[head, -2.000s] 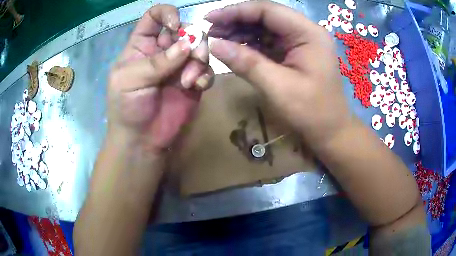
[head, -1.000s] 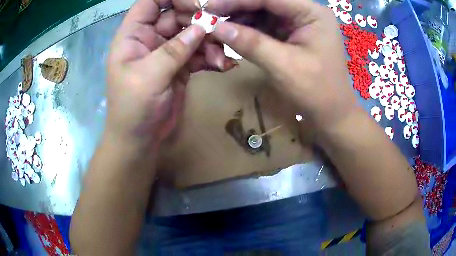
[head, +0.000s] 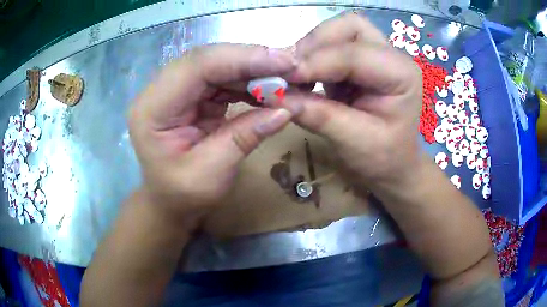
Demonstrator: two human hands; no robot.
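A white disc (head: 268,87) with two red marks is held at the upper middle, between the fingertips of both hands. My left hand (head: 198,120) grips it from the left with thumb and fingers. My right hand (head: 354,96) touches its right side with thumb and index finger. A small round glue cup (head: 304,189) stands on the brown cardboard pad (head: 258,201), below the hands. A thin pale glue stick (head: 324,179) rests at the cup. Dark stains surround it. The fingers hide part of the disc.
White discs (head: 462,129) with red marks and a heap of small red parts (head: 429,96) lie at the right, beside a blue tray (head: 510,132). More white discs (head: 21,165) lie at far left, below two tan-brown pieces (head: 66,89). Blue bins with red pieces are at both lower corners.
Both hands have moved down and slightly right with the disc. The disc is now seen tilted, and the fingertips have closed around it. A small white spot beside my right wrist no longer shows.
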